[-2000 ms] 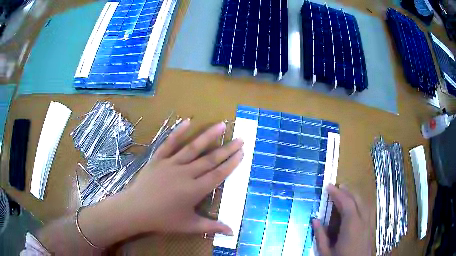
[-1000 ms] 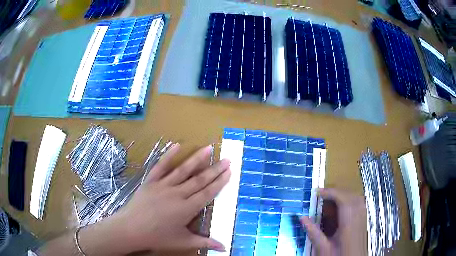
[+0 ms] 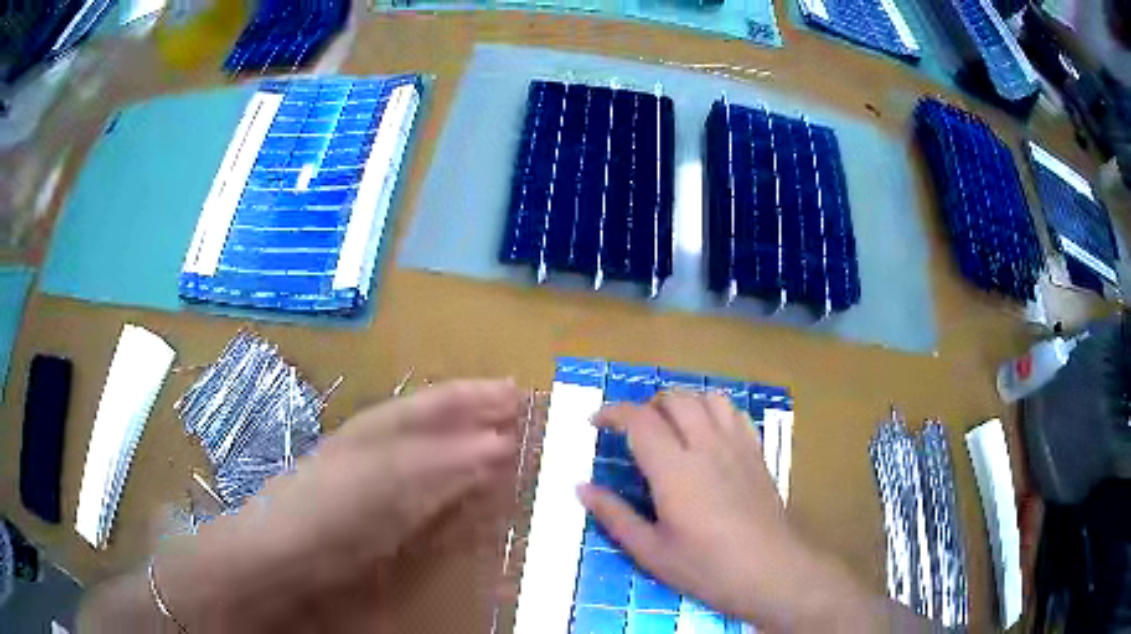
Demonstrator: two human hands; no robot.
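The cell string (image 3: 610,582), a light-blue panel with pale lines and white strips along both side edges, lies in front of me, its near end cut off by the picture's rim. My left hand (image 3: 409,477) is blurred, fingers together, just left of the panel and over the short ribbon pieces (image 3: 254,409); whether it holds anything is hidden. My right hand (image 3: 713,495) is over the panel, thumb and forefinger apart near the left white strip (image 3: 558,495), with nothing visible in it. Thin ribbon (image 3: 515,533) runs along the panel's left edge.
Finished strings (image 3: 304,192) are stacked upper left. Two dark cell stacks (image 3: 593,186) (image 3: 781,211) stand at centre back, a spare stack (image 3: 980,198) upper right. Right are long ribbon pieces (image 3: 918,520), white strips (image 3: 996,520) and a white bottle (image 3: 1036,369). Left are white strips (image 3: 122,434) and a black bar (image 3: 47,440).
My left hand has lifted from the panel's left strip and drawn its fingers together. My right hand has moved from the right edge leftward across the panel; the dark thing near its fingers no longer shows.
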